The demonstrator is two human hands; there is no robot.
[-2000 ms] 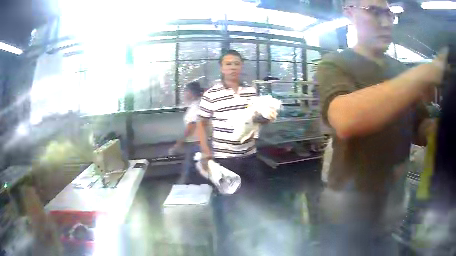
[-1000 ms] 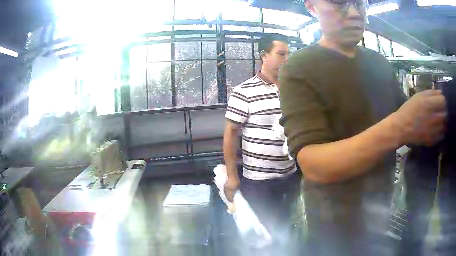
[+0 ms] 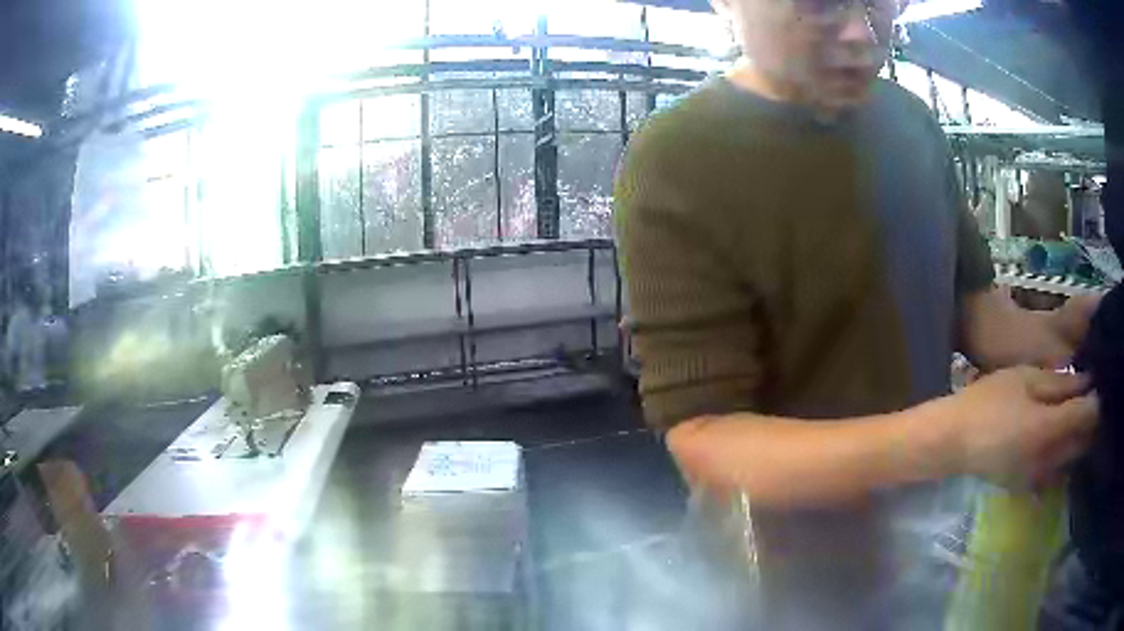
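Observation:
Neither of my hands is in view. A person in an olive-brown sweater point(image 3: 801, 259) stands close in front of me, to the right. The person's hands point(image 3: 1029, 413) are at a dark, cloth-like thing point(image 3: 1101, 468) along the right edge; what the fingers hold is too blurred to tell. A yellow-green strip point(image 3: 1011, 555) hangs below those hands. The lower part of the picture is hazy.
A sewing machine point(image 3: 265, 376) stands on a white table point(image 3: 185, 487) at the left, with a red basket-like thing point(image 3: 185, 533) at its near end. A pale box-like stand point(image 3: 462, 530) with a white sheet point(image 3: 462, 467) is at centre. Shelves point(image 3: 530, 321) and windows are behind.
The person in the striped shirt with white bundles has gone out of sight. The person in the sweater has moved left and closer, with both hands now lower at the dark thing.

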